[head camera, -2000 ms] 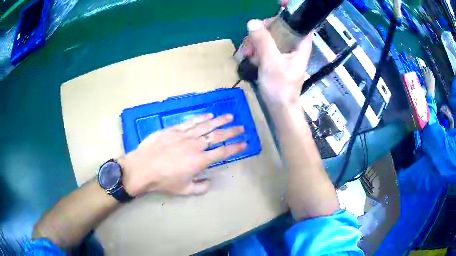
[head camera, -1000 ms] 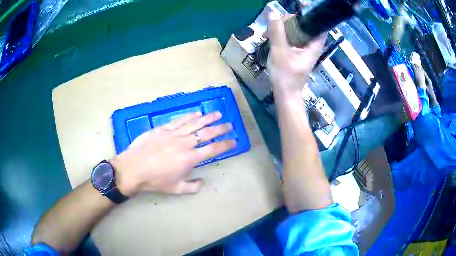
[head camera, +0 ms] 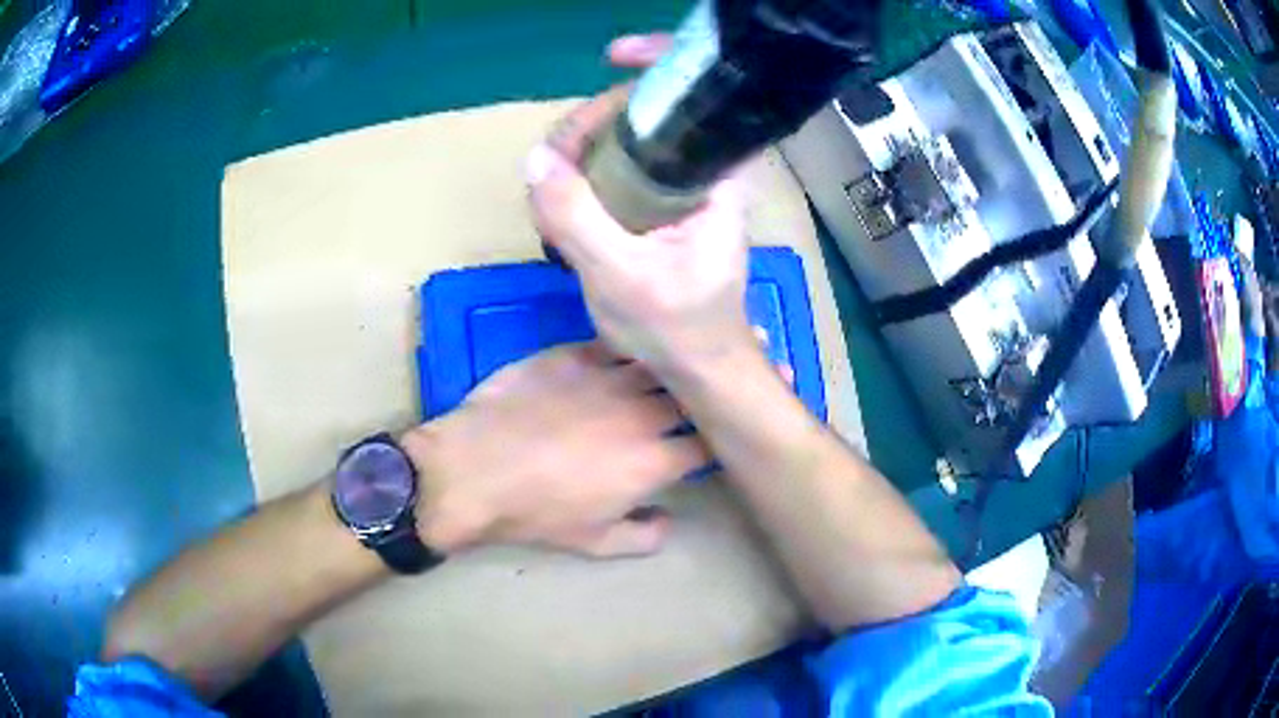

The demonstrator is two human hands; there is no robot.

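Observation:
A blue handheld device [head camera: 484, 312] lies back up on a tan cardboard sheet [head camera: 330, 281]. My left hand [head camera: 561, 442], with a watch on the wrist, lies flat on the device with its fingers spread. My right hand [head camera: 652, 274] is wrapped around the tan grip of a thick black electric screwdriver [head camera: 758, 84], above the upper middle of the device. My right forearm crosses over the fingertips of my left hand. The screwdriver's tip is hidden behind my right hand, so I cannot tell whether it touches the device.
White-grey screw feeders [head camera: 968, 211] with a black strap stand right of the cardboard. A cable with a pale wrapped part [head camera: 1147, 168] hangs in front of them. An open carton [head camera: 1101, 561] is at the lower right. Another blue device [head camera: 98, 49] lies top left. A person's blue sleeve shows far right.
My right hand has brought the screwdriver left, from over the screw feeders to over the blue device. My left hand has stayed on the device. The camera view has shifted.

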